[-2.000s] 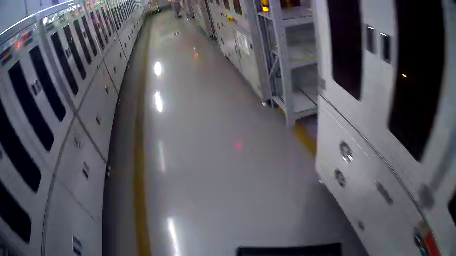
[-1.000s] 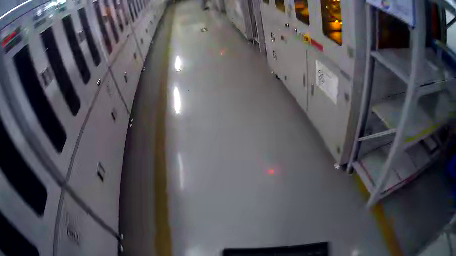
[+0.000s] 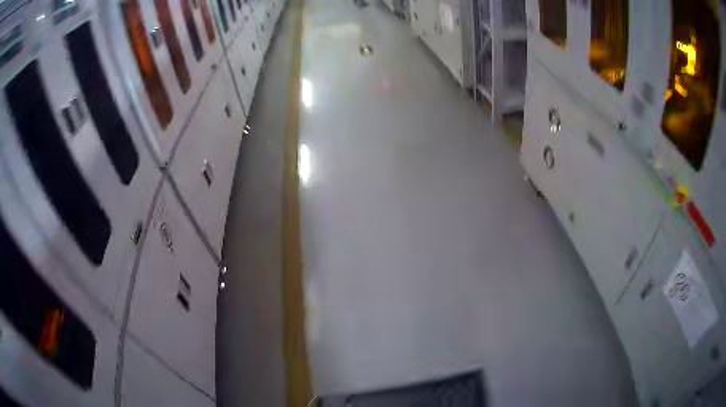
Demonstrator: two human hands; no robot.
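Note:
A black component tray (image 3: pixel 406 393) shows at the bottom edge of the view, a little right of the middle. Only its far edge and part of its dark surface are in the picture. It is slightly tilted, its right corner higher than its left. What its pockets hold is too blurred to tell. My left hand and my right hand are both out of the picture, so how the tray is held is hidden.
Grey floor (image 3: pixel 414 238) runs ahead with a yellow line (image 3: pixel 293 238) on its left. White cabinets (image 3: pixel 171 278) with dark and orange windows line the left. A white machine (image 3: pixel 589 191) with orange-lit windows stands right, with a grey shelf rack (image 3: pixel 509 67) beyond it.
The view has moved forward along the aisle. The nearer rack on the right has passed out of view and the orange-windowed machine is closer. The tray has shifted left and shows more surface.

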